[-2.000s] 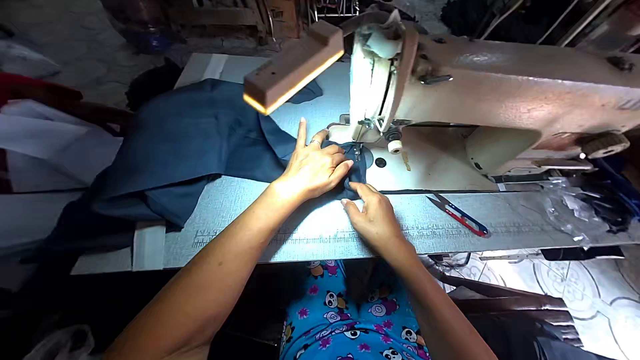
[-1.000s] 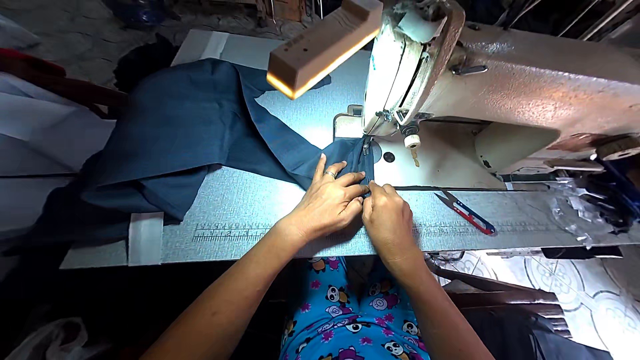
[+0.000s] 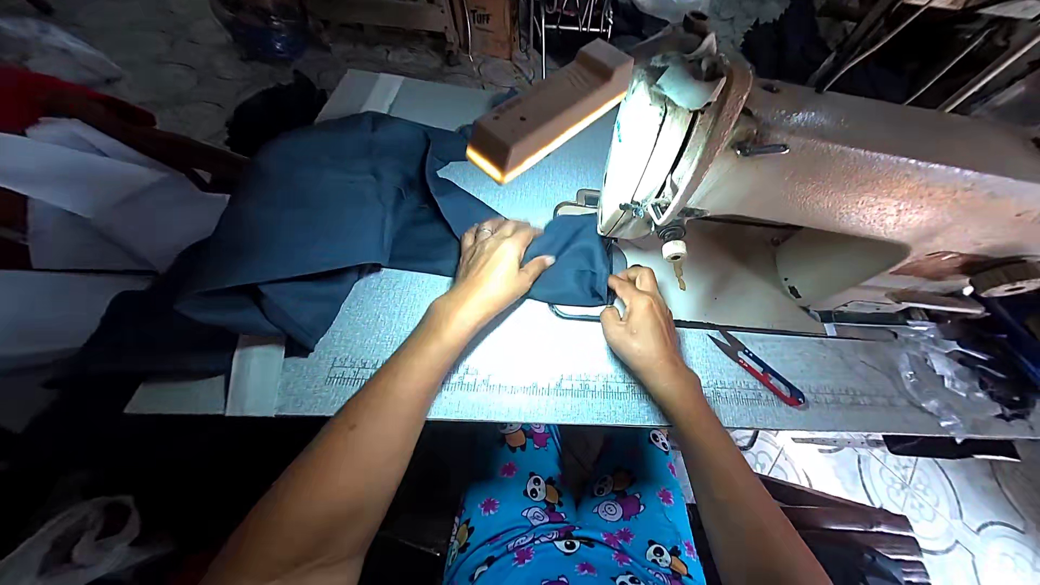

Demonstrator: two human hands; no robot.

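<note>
Dark blue fabric [image 3: 325,203] spreads over the left half of the sewing table, and one end of it reaches under the head of an industrial sewing machine [image 3: 853,138]. My left hand [image 3: 497,264] lies on the fabric left of the needle area, fingers spread, a ring on one finger. With thumb and fingertips, my right hand [image 3: 642,321] pinches the fabric's edge just in front of the presser foot area. The needle itself is hidden behind the machine head.
A lit lamp [image 3: 552,110] hangs over the fabric. Thread snips [image 3: 757,370] lie right of my right hand, on the table [image 3: 487,398] with its printed ruler. Clear plastic scraps [image 3: 942,382] lie at the right. White cloth [image 3: 106,195] is at the far left.
My left hand has moved left along the fabric, away from my right hand. The fabric by the needle now lies flatter and wider, turned from how it lay before.
</note>
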